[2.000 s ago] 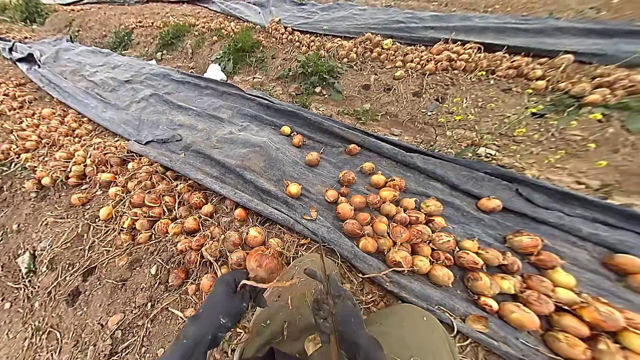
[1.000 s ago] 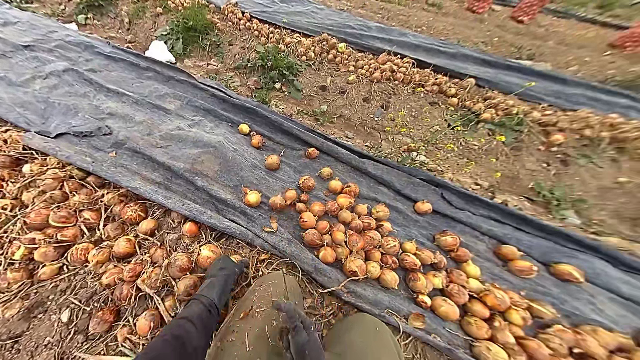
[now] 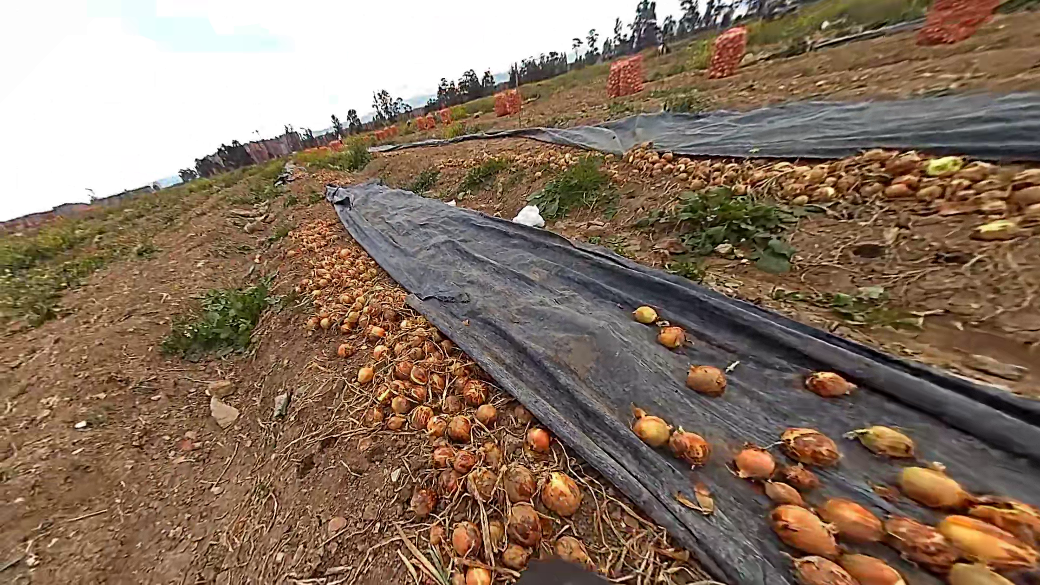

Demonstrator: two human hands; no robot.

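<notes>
At the bottom edge of the head view only a dark sliver [image 3: 561, 573] shows, probably my gloved left hand; its fingers and anything in them are hidden. It is nearest to the onions with dried stalks [image 3: 524, 524] that lie on the soil. To the right of these, a long dark fabric sheet [image 3: 552, 325] runs away over the ground. Loose onions [image 3: 804, 528] are spread on its near right part, with a few single ones [image 3: 705, 379] farther up. My right hand is out of view.
Bare soil with stones [image 3: 223, 412] and a green weed [image 3: 223, 321] lies left. Beyond the sheet are a white scrap [image 3: 529, 216], another onion row [image 3: 764, 175] and a second dark sheet [image 3: 812, 130]. Filled red mesh sacks [image 3: 728, 52] stand farther off.
The view has swung up and left to the horizon. My right hand has gone out of view, and the onion seen at my left hand two seconds ago is no longer seen there.
</notes>
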